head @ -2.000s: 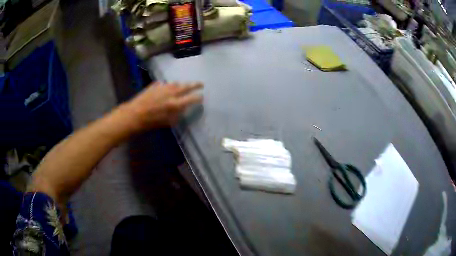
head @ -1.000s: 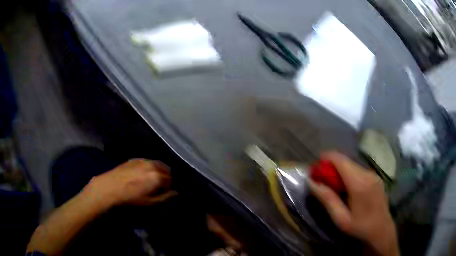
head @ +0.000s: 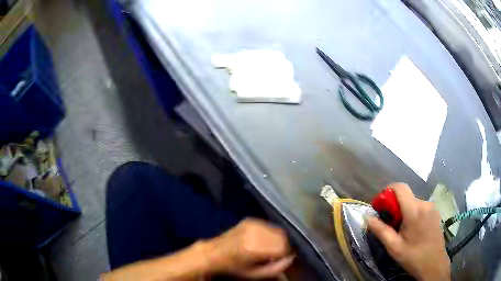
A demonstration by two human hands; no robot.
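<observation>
My right hand point(head: 415, 236) is closed round the red handle of the iron point(head: 354, 225), which rests on the brown-stained part of the table near its front edge. A narrow whitish strip point(head: 328, 193) sticks out from under the iron's tip; the rest of it is hidden. My left hand point(head: 255, 249) is blurred, with curled fingers, at the table's front edge; whether it holds anything cannot be told. A pile of whitish folded pieces point(head: 263, 77) lies on the grey table at the upper left.
Scissors point(head: 354, 90) with green loops lie beside a white sheet stack point(head: 412, 118). Khaki pieces point(head: 445, 208) lie right of the iron, by its green coiled line point(head: 475, 213). A crumpled white heap point(head: 486, 189) is far right. Blue crates point(head: 33, 203) stand on the floor left.
My right hand has come into view since the first frame and holds the iron. My left hand has drawn back from the table's far left side and moved right to the front edge. The view has shifted.
</observation>
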